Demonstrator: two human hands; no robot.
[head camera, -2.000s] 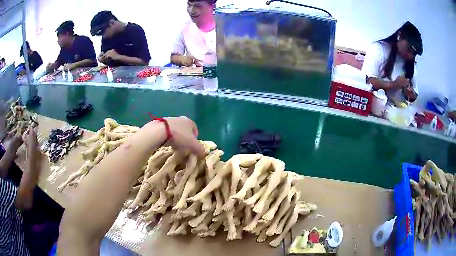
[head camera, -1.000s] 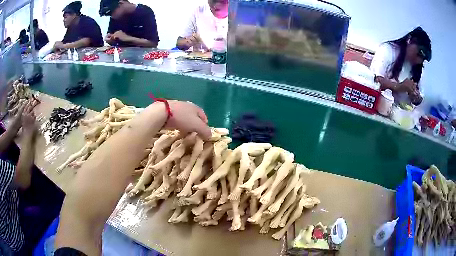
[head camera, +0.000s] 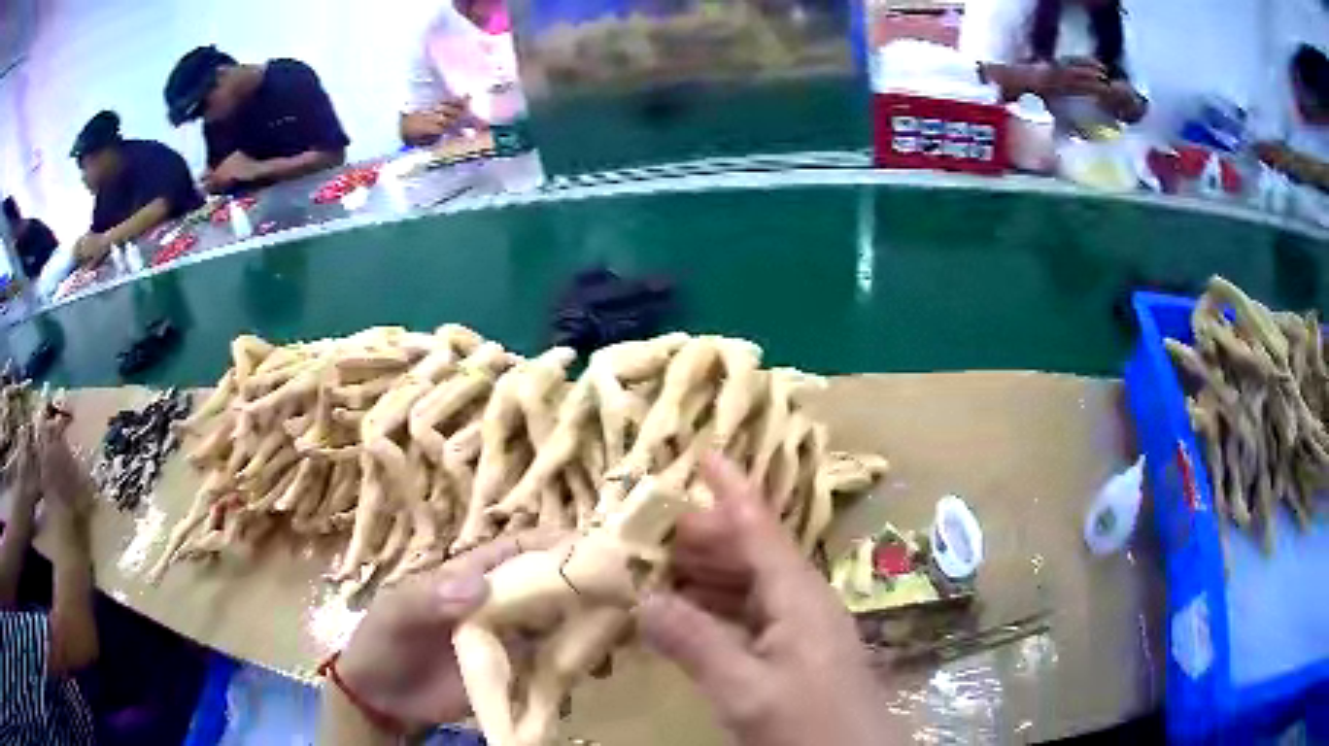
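A tan joined leg pair (head camera: 542, 605) is held low in front of me, its blocky waist end up and right, its bent legs hanging down. My left hand (head camera: 416, 634), with a red string at the wrist, grips it from the left around the hip. My right hand (head camera: 758, 605) pinches the blocky waist end (head camera: 641, 522) between fingers and thumb. A thin dark line crosses the hip. Part of the feet is cut off by the lower edge. A wide heap of tan figure legs (head camera: 423, 415) lies on the brown bench (head camera: 1006, 437) behind my hands.
A yellowish block with a red spot (head camera: 892, 568), a white oval dish (head camera: 955, 536) and thin strips (head camera: 969, 637) lie right of my hands. A white bottle (head camera: 1115, 507) stands near the blue tray (head camera: 1184, 583) holding more legs. Dark bundles (head camera: 612, 306) lie on the green surface. Other workers sit around.
My left hand has come back from the heap toward me and now holds a joined leg pair. My right hand has come into view on it. The view has turned right.
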